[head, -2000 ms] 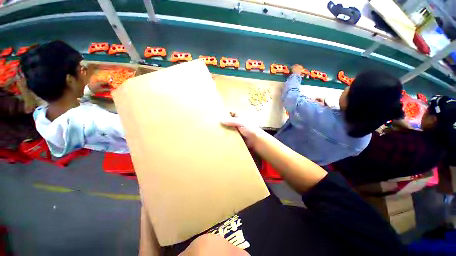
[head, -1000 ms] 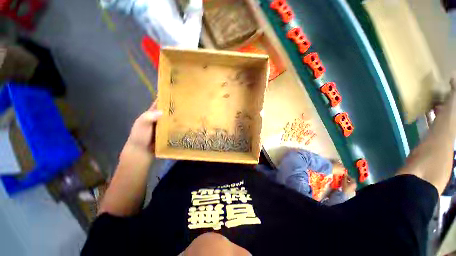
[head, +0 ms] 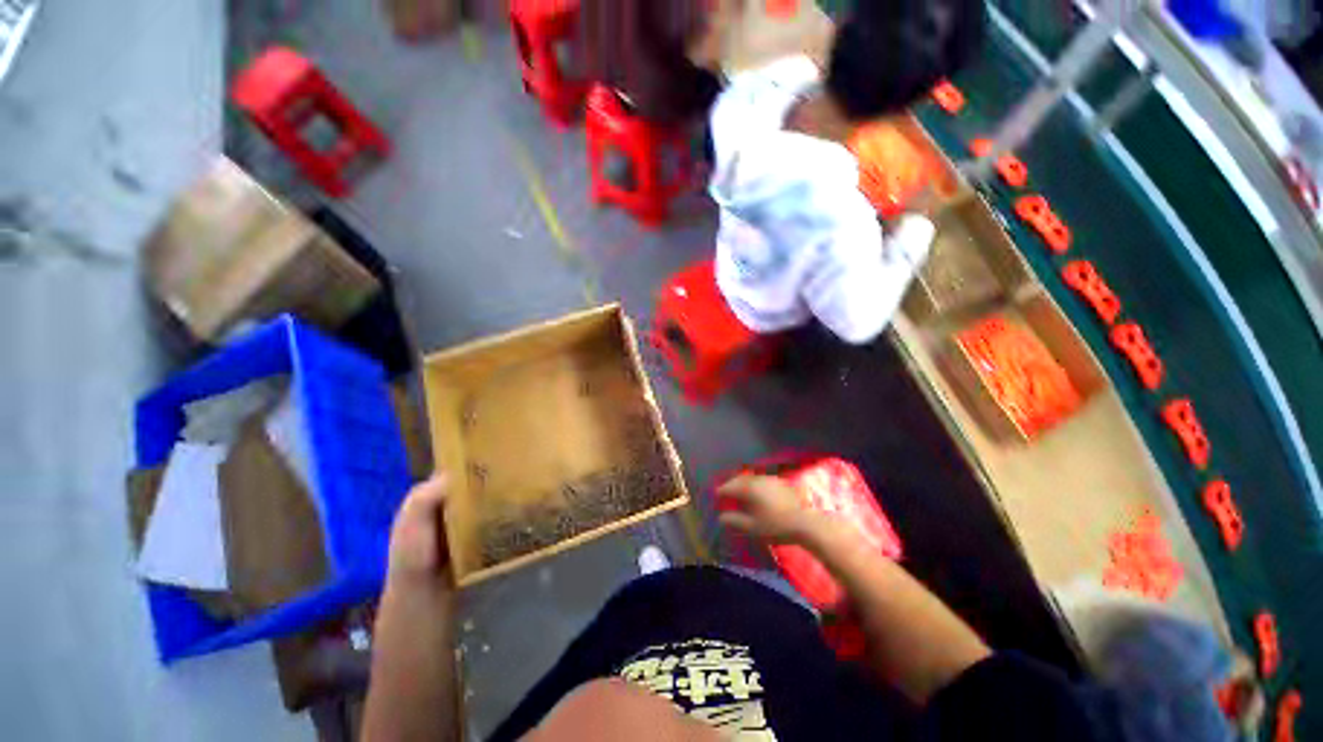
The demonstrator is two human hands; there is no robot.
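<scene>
A shallow open cardboard box (head: 544, 413) is in front of me, tilted, with many small dark grey metal parts (head: 573, 505) heaped along its near side and the rest of its bottom mostly bare. My left hand (head: 421, 534) holds the box by its left wall; the fingers under it are hidden. My right hand (head: 765, 507) is apart from the box, over a red stool (head: 839, 525), slightly blurred, with nothing visible in it.
A blue plastic bin (head: 348, 478) with cardboard and white sheets stands left, beside a cardboard carton (head: 254, 261). Red stools (head: 309, 119) stand on the floor. A person in white (head: 805, 218) sits at the bench (head: 1059, 478); orange housings (head: 1136, 352) lie on the green conveyor (head: 1233, 363).
The flat cardboard seen first is gone from my hands; the box of metal parts has shifted lower left. My right hand has come in from the far right. The view has turned towards the floor and blue bin.
</scene>
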